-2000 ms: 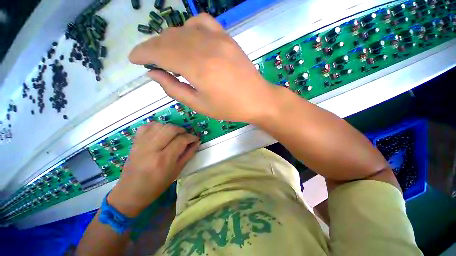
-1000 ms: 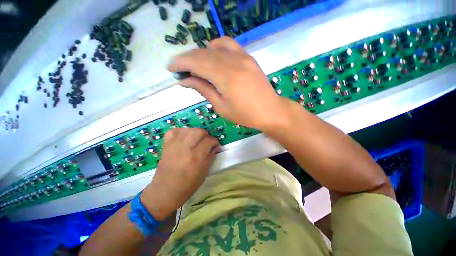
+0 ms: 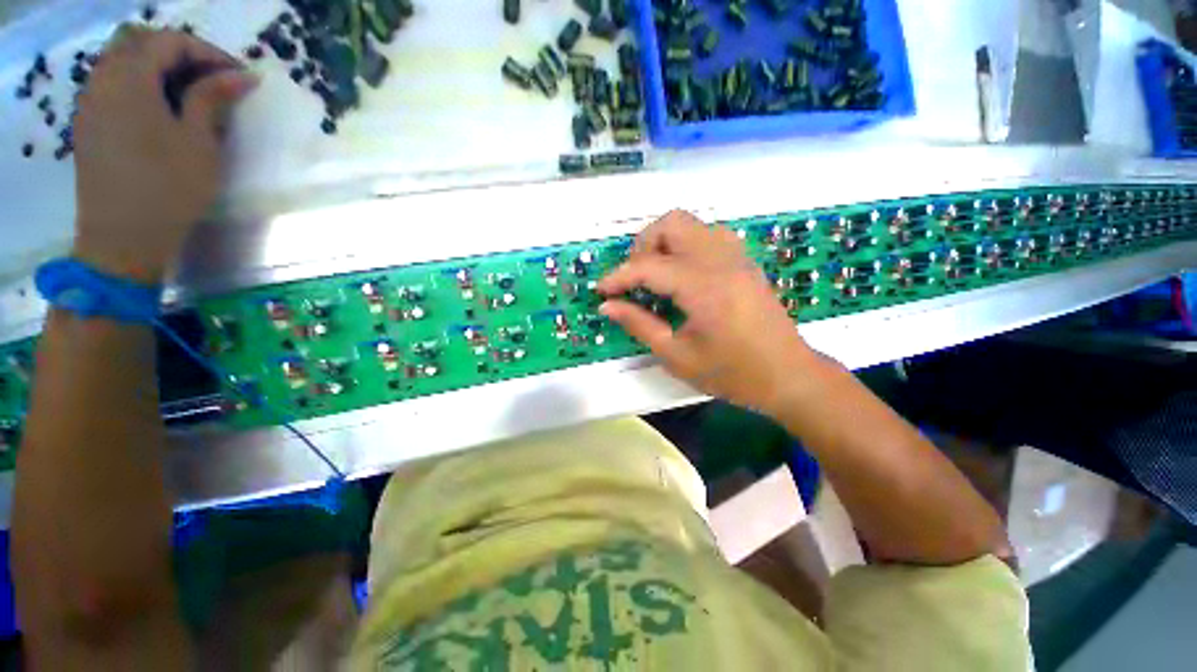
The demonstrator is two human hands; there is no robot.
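Observation:
The green circuit board panel lies in the rail, dotted with red, white and dark parts. My right hand is over it near the middle, thumb and fingertips close to the board; whether they pinch a part cannot be told. My left hand, with a blue strap on the wrist, is over the white bench at the upper left, fingers curled beside small black capacitors; what it holds, if anything, is hidden. Large striped capacitors lie loose beyond the rail.
A blue bin of large capacitors stands at the upper middle. More dark capacitors lie between it and my left hand. Metal rails run along the panel. A blue cord hangs from my left wrist across the near rail. Cardboard shows below right.
My left hand has moved from the board up to the bench at the left. My right hand has come from the bench edge, where it held a dark capacitor, down over the board. The view has shifted right.

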